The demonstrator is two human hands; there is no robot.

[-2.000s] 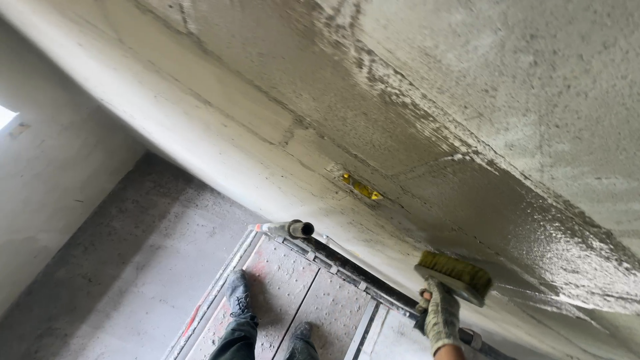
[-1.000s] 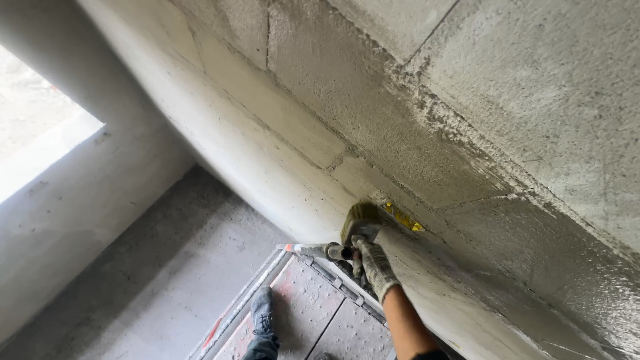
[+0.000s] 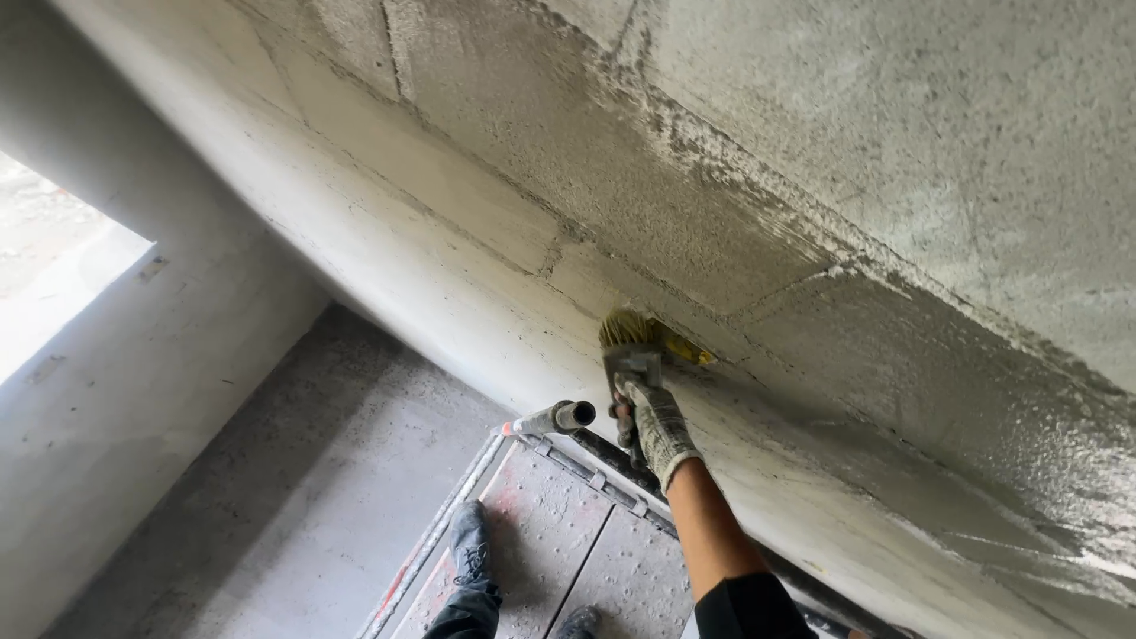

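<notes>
My right hand (image 3: 652, 422), in a dirty knitted glove, is closed around the handle of a wide block brush (image 3: 632, 342). The brush's yellowish bristles touch the wall just left of a yellow box (image 3: 683, 343) recessed in the masonry. Around it the block wall (image 3: 497, 186) shows mortar joints, and its right part (image 3: 1003, 382) is dark and shiny with wet. Below the brush, the open end of a scaffold tube (image 3: 577, 414) stands near my glove. My left hand is out of the picture.
My feet stand on a spattered scaffold platform (image 3: 568, 532) with a metal edge rail (image 3: 435, 510). Beyond its edge the concrete floor (image 3: 293, 497) lies lower. A window opening (image 3: 62, 257) is in the wall at left. A dark tube runs between platform and wall.
Two seconds ago the brush was to the right of the yellow box; it has moved left along the wall past it. From one second ago, the brush stays at the box's left side.
</notes>
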